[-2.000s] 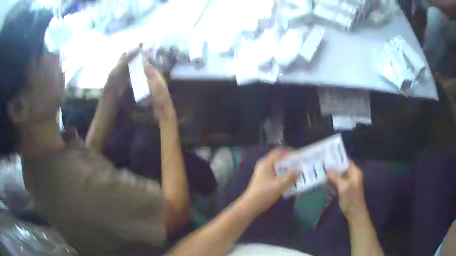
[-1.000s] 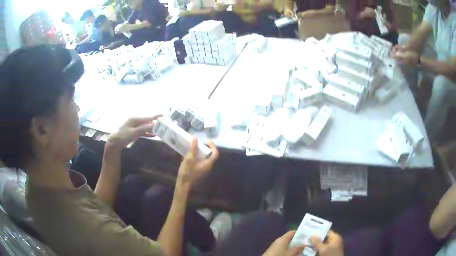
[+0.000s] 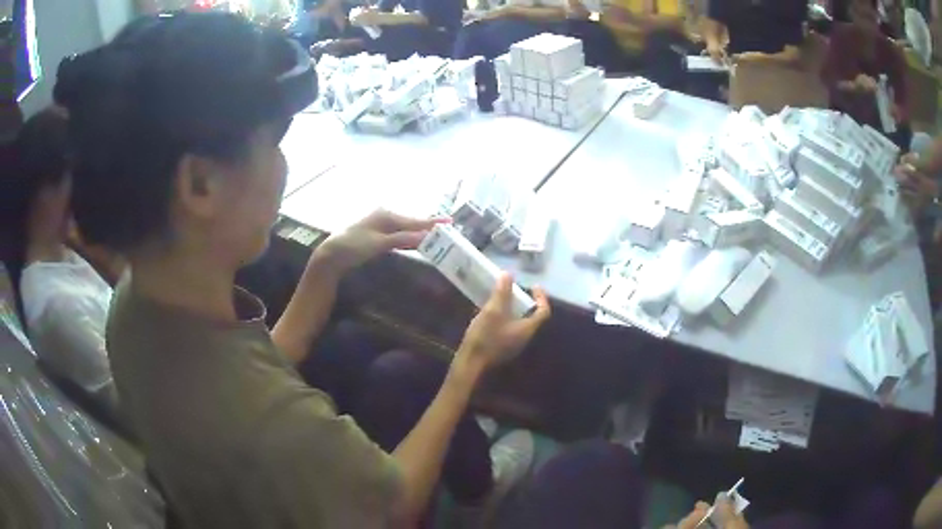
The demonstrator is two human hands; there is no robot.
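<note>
A small white printed piece (image 3: 735, 498), seen nearly edge-on, is at the bottom edge of the view. It is too small to tell whether it is a leaflet or a carton. My left hand (image 3: 696, 516) and my right hand (image 3: 729, 514) hold it between them; only fingers show and the rest is cut off. On the table edge in front lie printed papers (image 3: 632, 300), whitish wrapped products (image 3: 713, 279) and a white carton (image 3: 746, 283).
A person at left holds a long white carton (image 3: 473, 271) over the table edge. Cartons are piled at right (image 3: 811, 222), with a few at the right corner (image 3: 878, 346). Small boxes are stacked at the back (image 3: 547, 88). Printed sheets (image 3: 770, 405) lie on the shelf below. Other people sit around.
The view has tilted up and turned left, so my hands now show only at the bottom edge. The white piece has gone from broad face to nearly edge-on. The neighbour still holds a carton.
</note>
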